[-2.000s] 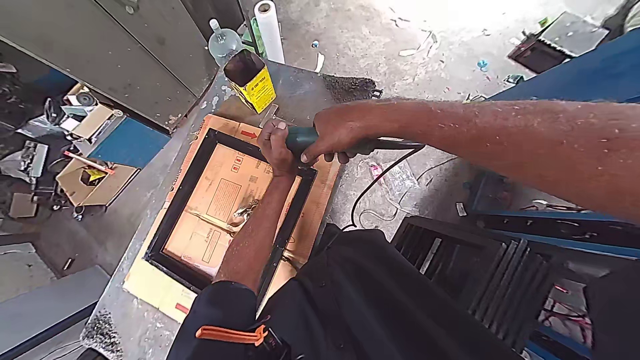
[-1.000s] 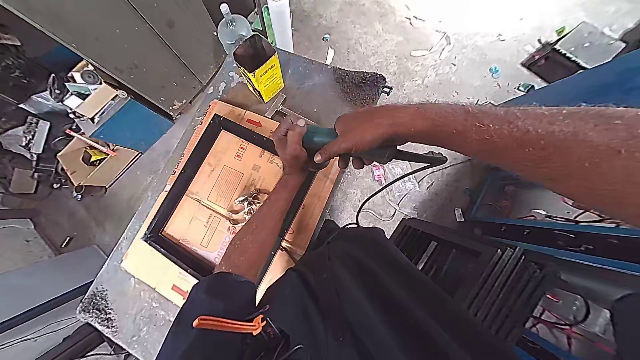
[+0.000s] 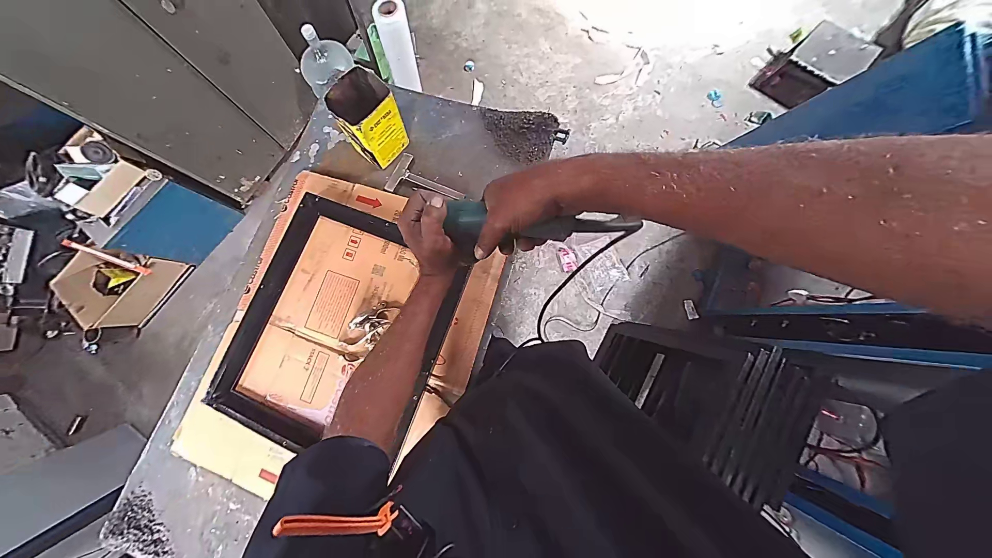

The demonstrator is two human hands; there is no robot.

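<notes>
A green corded power tool (image 3: 463, 225) is gripped by both hands over the upper right corner of a black rectangular frame (image 3: 267, 310). My left hand (image 3: 428, 232) is closed around its front end, and my right hand (image 3: 519, 205) wraps its body from above. The tool's working tip is hidden by the hands. Beneath the frame lies flattened printed cardboard (image 3: 329, 302) on a grey metal worktable (image 3: 457, 139). A small metal T-shaped piece (image 3: 422, 182) lies just beyond my left hand. Crumpled clear plastic or wire (image 3: 372, 322) rests inside the frame, beside my left forearm.
An open yellow box (image 3: 380, 132), a clear bottle (image 3: 324, 66) and a white roll (image 3: 397, 46) stand past the frame. The tool's black cable (image 3: 566, 283) hangs off the right side. Stacked black frames (image 3: 721, 403) are at lower right, near blue metal cabinets (image 3: 876, 101).
Both hands keep their hold on the power tool near the same corner of the frame. Nothing has plainly been picked up or let go.
</notes>
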